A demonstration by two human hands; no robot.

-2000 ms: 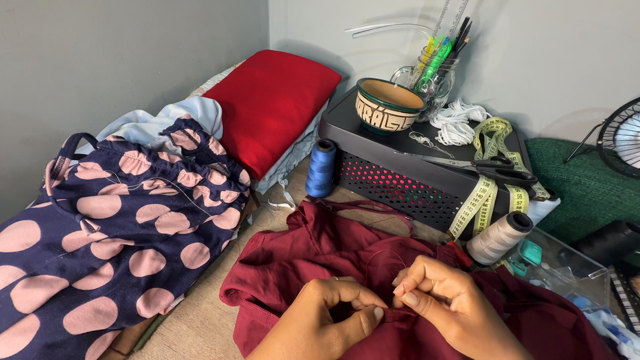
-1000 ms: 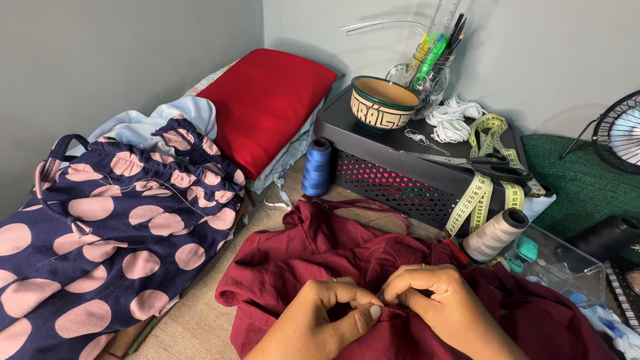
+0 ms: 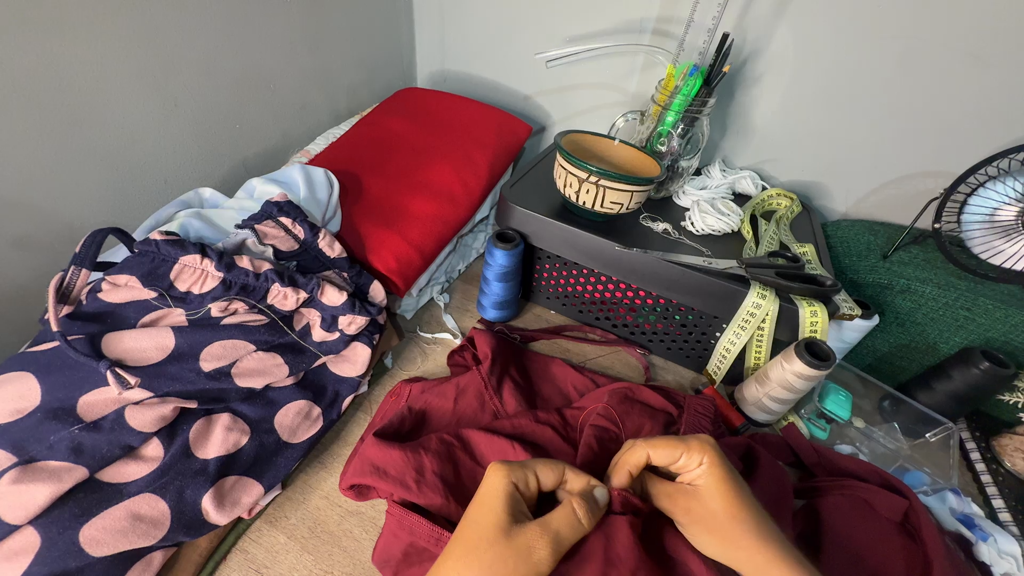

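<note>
A maroon fabric garment (image 3: 512, 400) lies bunched on the wooden table, with a seam pinched between both hands. My left hand (image 3: 532, 512) grips the cloth with thumb and forefinger, the thumbnail showing. Close beside it on the right, my right hand (image 3: 688, 496) pinches the same folded edge. A thin loop of thread (image 3: 600, 406) curves over the cloth just above the fingers. No needle can be made out; the fingertips hide that spot. Behind the garment stand a blue thread cone (image 3: 501, 276) and, leaning to the right, a beige thread cone (image 3: 784, 382).
A navy polka-dot garment (image 3: 184, 384) and folded red cloth (image 3: 424, 176) are at left. A black perforated box (image 3: 624, 300) bears a painted bowl (image 3: 604, 180), a glass jar of pens (image 3: 680, 132), scissors (image 3: 752, 264) and a yellow tape measure (image 3: 756, 328). Right are a clear box (image 3: 920, 416) and small fan (image 3: 992, 212).
Both hands stay close together on the maroon cloth throughout. The thread loop above the fingers stands out now. The other objects have kept their places.
</note>
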